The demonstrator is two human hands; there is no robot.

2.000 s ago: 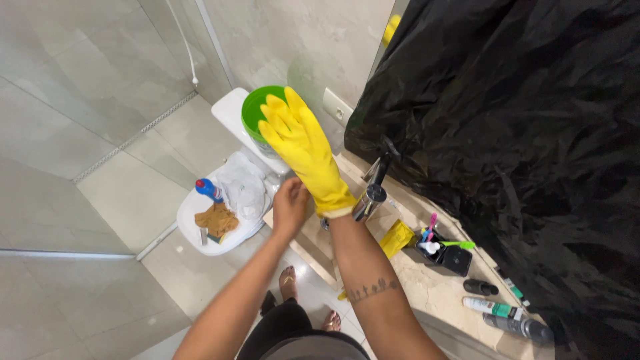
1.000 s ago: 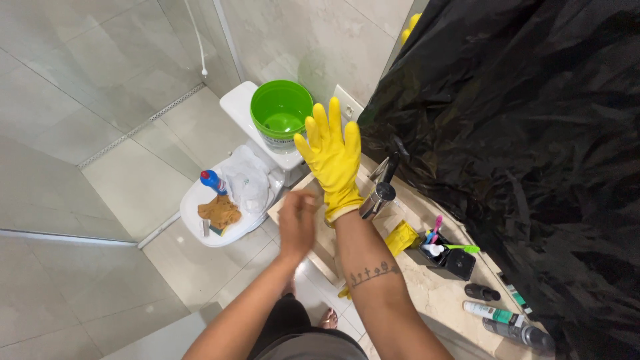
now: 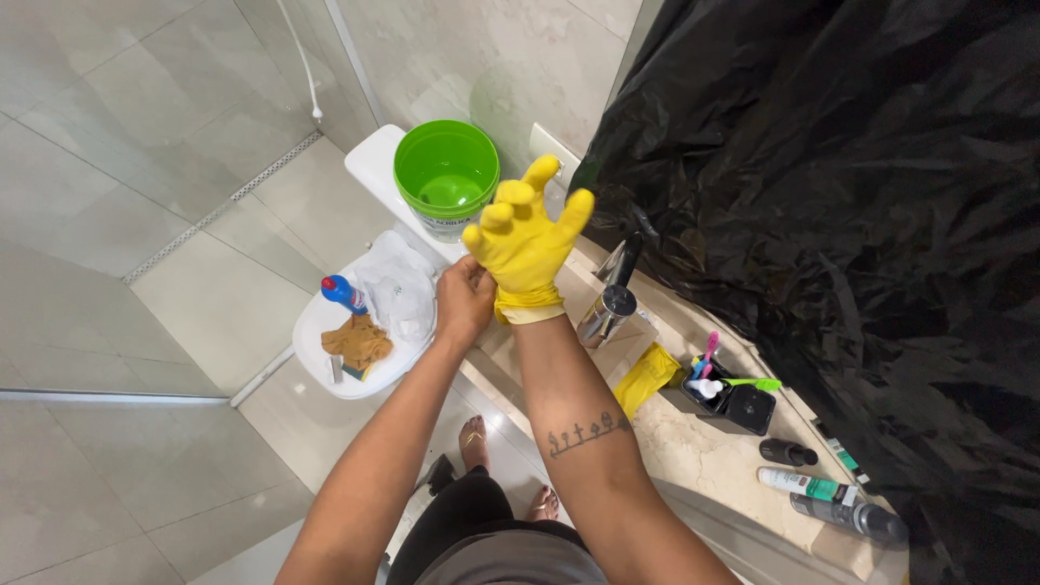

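A yellow rubber glove (image 3: 524, 252) covers my right hand (image 3: 532, 236), which is raised palm outward with its fingers spread and slightly bent. My left hand (image 3: 467, 301), bare, is beside the glove's cuff with its fingers curled; whether it grips the cuff cannot be told. Behind the hands, a green plastic bucket (image 3: 447, 166) stands on the toilet tank (image 3: 375, 154). A second yellow rubber glove (image 3: 647, 379) lies on the stone counter (image 3: 678, 443), to the right of the chrome faucet (image 3: 608, 315).
On the toilet lid (image 3: 313, 357) lie a white cloth (image 3: 398, 288), a blue bottle with a red cap (image 3: 344, 294), a brown cloth (image 3: 356, 343) and a sponge (image 3: 358, 373). A black toothbrush holder (image 3: 735, 406) and several bottles stand or lie on the counter. Black plastic sheeting (image 3: 780, 162) hangs at right.
My gloved right hand has turned and its fingers have spread, now bending slightly. The bucket, partly hidden behind the glove two seconds ago, shows more fully. My left hand has stayed near the cuff.
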